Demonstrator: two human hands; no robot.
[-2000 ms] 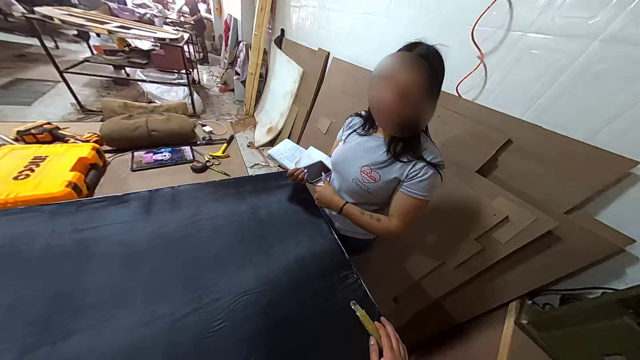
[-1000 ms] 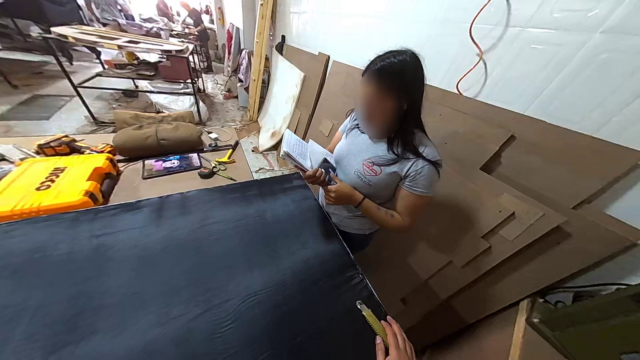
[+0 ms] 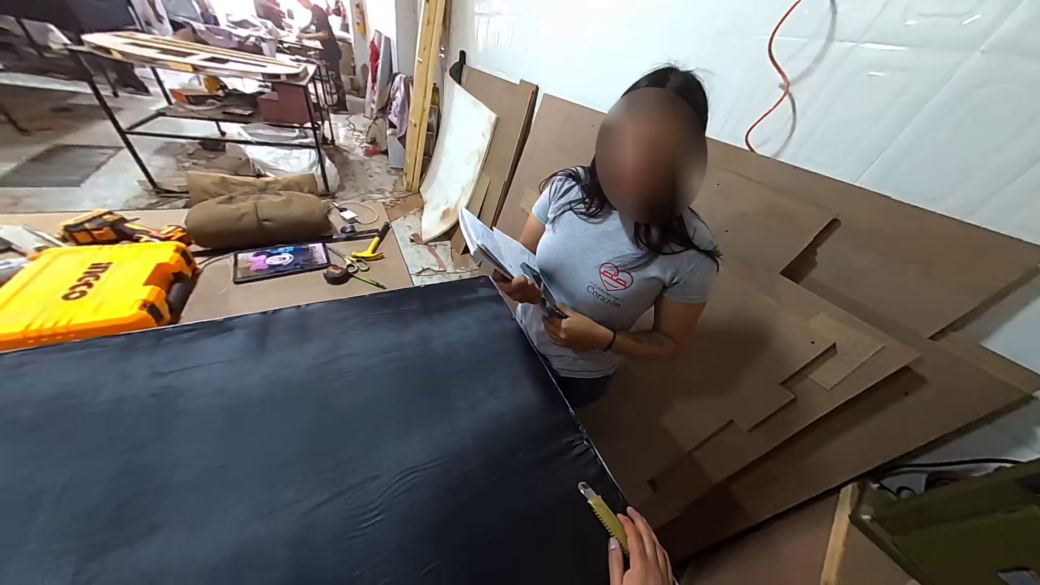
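Note:
My right hand [image 3: 642, 552] holds a yellow utility knife [image 3: 605, 518] at the lower right, by the edge of a large panel covered in black fabric [image 3: 268, 439]. The knife's tip points up and left over the fabric, which is wrinkled near it. My left hand is out of view. Across the panel's right edge stands a person [image 3: 626, 260] in a grey T-shirt, with an open notebook [image 3: 500, 248] and a phone [image 3: 540, 284] in their hands.
Behind the panel lie an orange tool case [image 3: 89, 292], a tablet [image 3: 280, 262], a tape measure [image 3: 336, 275], scissors [image 3: 356, 264], a yellow hammer [image 3: 375, 244] and a brown fabric roll [image 3: 258, 218]. Brown boards [image 3: 747, 349] lean on the right wall. A metal rack [image 3: 219, 122] stands farther back.
The person has raised and tilted the notebook, and their head, turned down toward it one second ago, has turned again. My right hand stays at the panel's edge with the knife.

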